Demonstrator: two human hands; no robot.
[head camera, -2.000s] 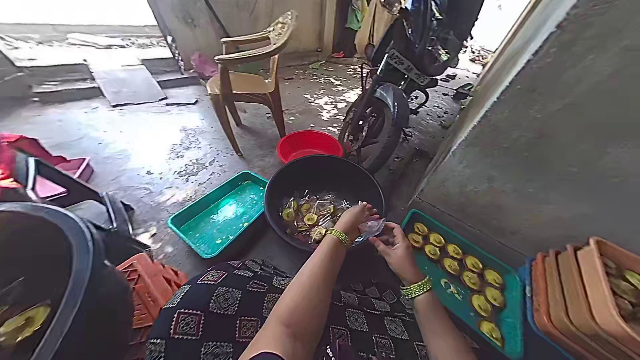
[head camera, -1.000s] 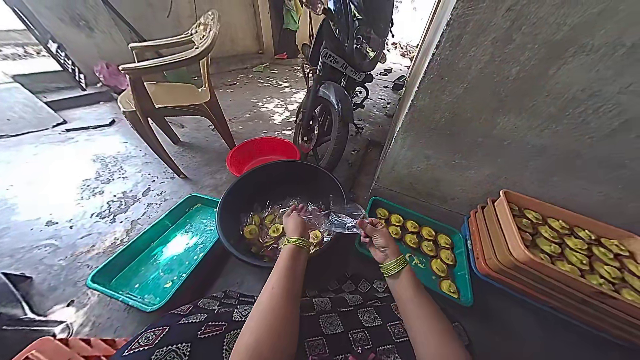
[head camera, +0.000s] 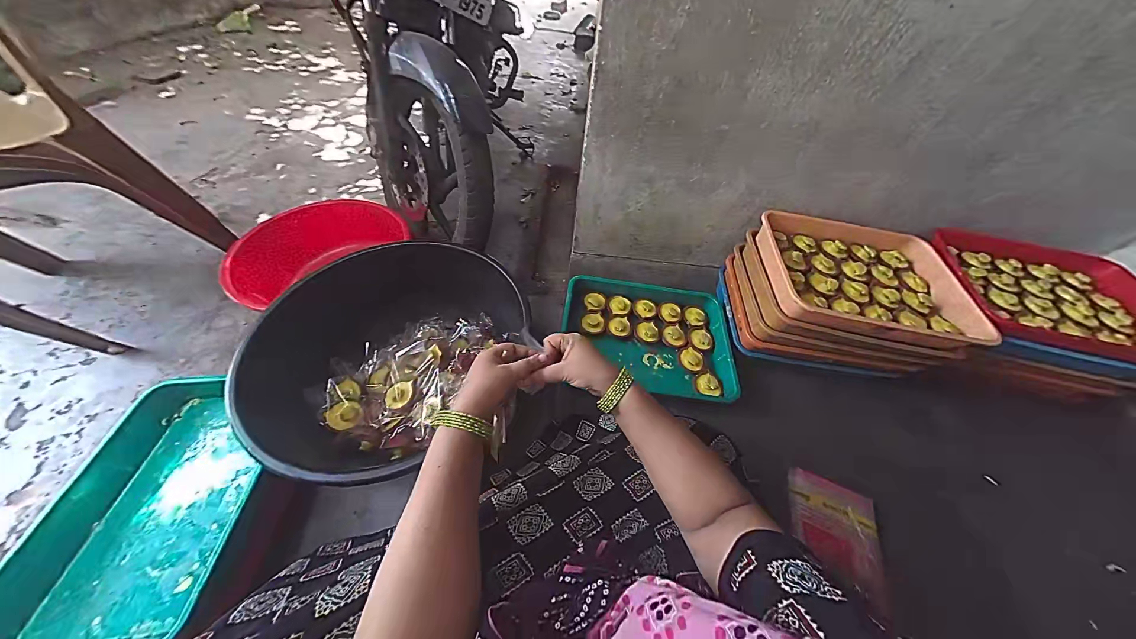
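My left hand (head camera: 499, 373) and my right hand (head camera: 575, 362) meet above the near right rim of a large black plastic tub (head camera: 293, 346). A clear plastic bag (head camera: 531, 344) is pinched between their fingers; whether anything is inside it is hidden. The tub holds many clear plastic packets (head camera: 399, 395) with round yellow pieces showing through. Just right of my hands lies a green tray (head camera: 621, 355) with rows of small round dark-based pieces with yellow tops (head camera: 692, 358), some yellow bits on its bare part.
A green tray (head camera: 133, 524) lies at the left, a red basin (head camera: 311, 235) behind the tub. Stacked orange trays (head camera: 887, 324) and a red tray (head camera: 1100, 266) of yellow-topped pieces stand right by a wall (head camera: 843, 115). A motorcycle wheel (head camera: 444, 169) and chair (head camera: 133, 169) are farther back.
My hands have come together at the tub's near right rim, the clear bag between them; a second ago they were apart, over the tub and beside it. The view has turned right.
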